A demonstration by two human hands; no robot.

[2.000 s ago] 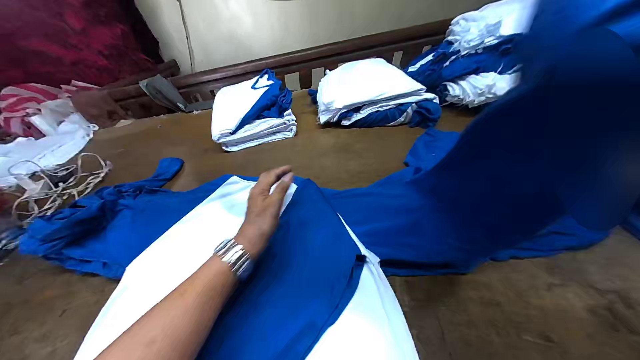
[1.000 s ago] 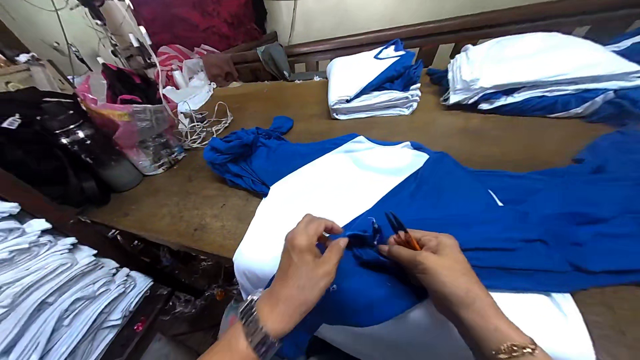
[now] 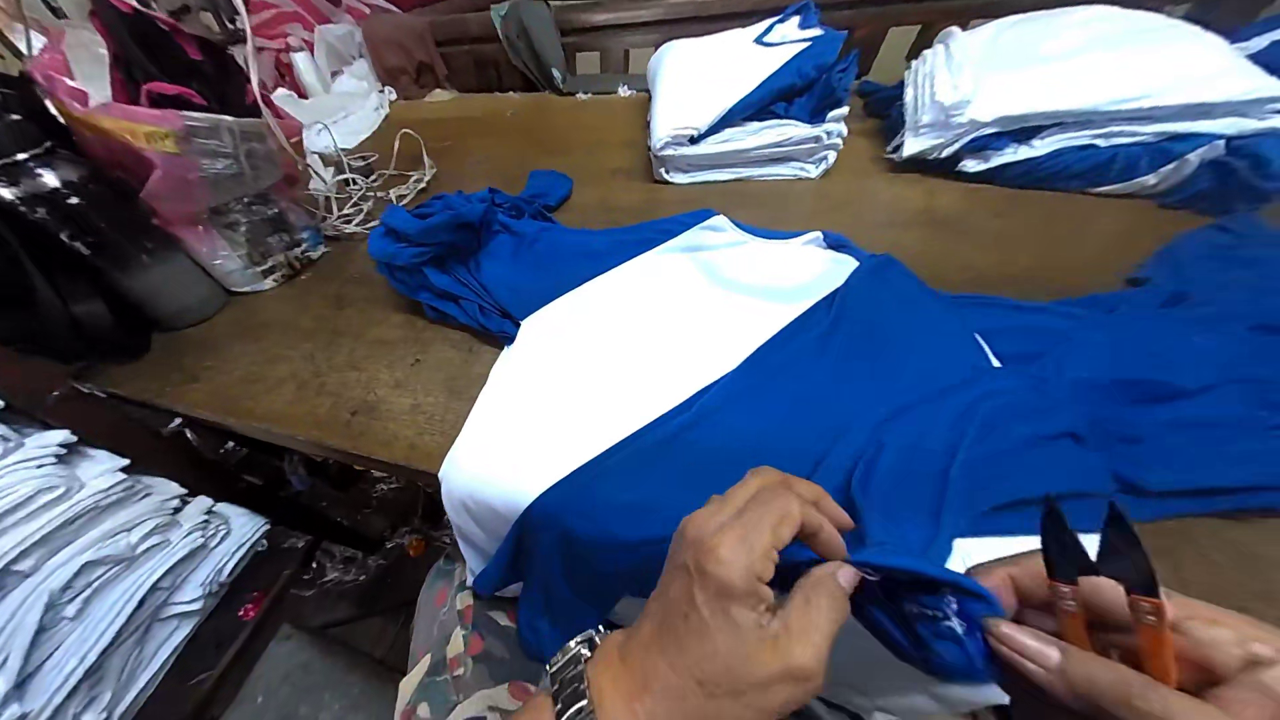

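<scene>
A blue and white garment [image 3: 640, 390] lies spread over the table, its near edge lifted in both hands. My left hand [image 3: 755, 590], with a metal-banded watch at the wrist, pinches the blue cloth edge between thumb and fingers. Close by on the right, my right hand [image 3: 1120, 640] pinches the same edge. It also holds thread snips [image 3: 1110, 590] with dark blades and orange handles, the blades apart and pointing up and away. Between the hands the cloth is turned to its inner side, where loose pale threads show.
Folded white and blue garments [image 3: 745, 100] and a wider stack [image 3: 1090, 90] stand at the table's back. A pink plastic bag [image 3: 170, 150], a dark bag [image 3: 80, 240] and tangled white cord [image 3: 375, 185] are at the left. White cloth pieces [image 3: 110, 570] are piled at lower left.
Two seconds ago one hand lay flat on the garment while blue cloth was raised at the right. Now both hands hold its near edge. The view has swung left.
</scene>
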